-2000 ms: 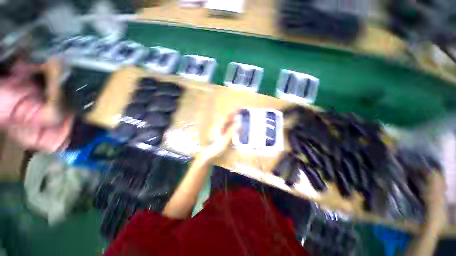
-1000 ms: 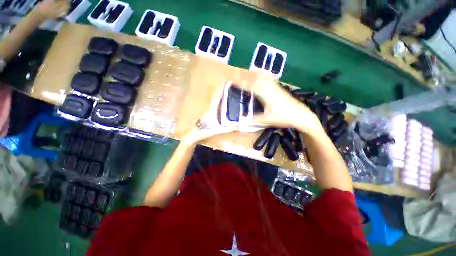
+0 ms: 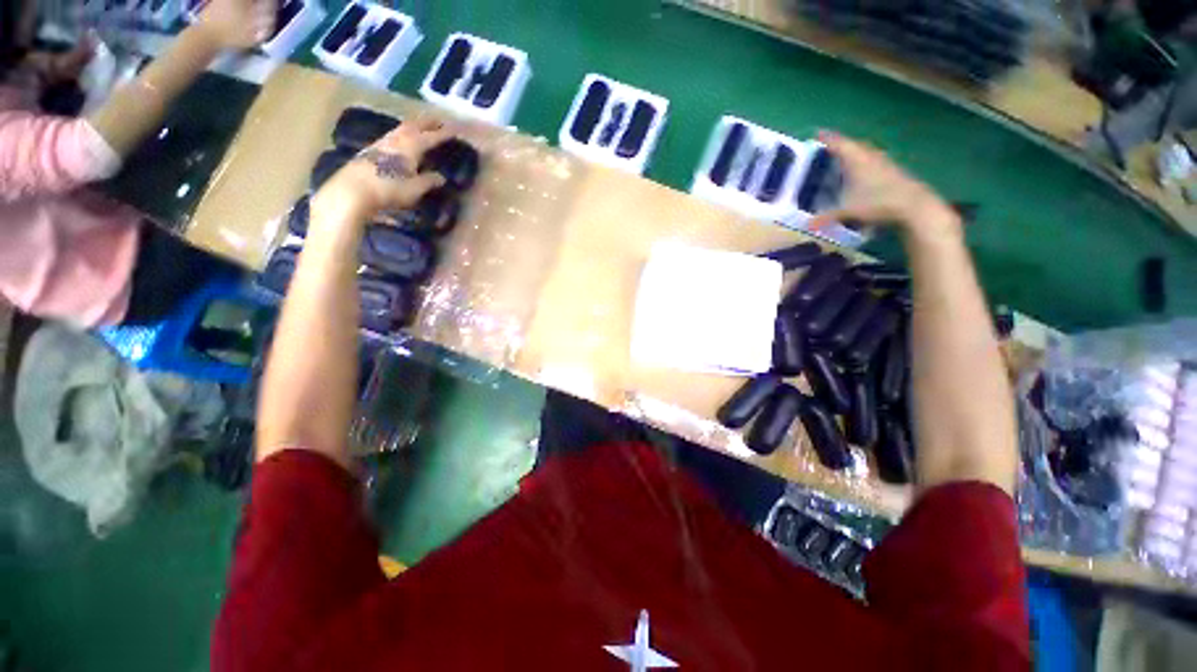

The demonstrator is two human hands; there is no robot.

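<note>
My left hand is over the upper right of the rows of wide black units in the clear tray, its fingers on one unit. My right hand is at the far edge of the bench, its fingers on a filled white insert, which stands against another filled white insert on the green surface. A plain white box or lid lies on the tan board in front of me. A loose pile of black oblong units lies to its right, partly behind my right forearm.
Filled white inserts stand in a line on the green surface. Another person's arm reaches in at upper left. A clear bag of small black pieces and pale pink-white pieces lie at right. A black-celled tray is below the bench edge.
My hands have parted from the white insert at the centre. The left moved to the wide black units, the right to the green surface with a filled insert. A plain white square now lies at the centre.
</note>
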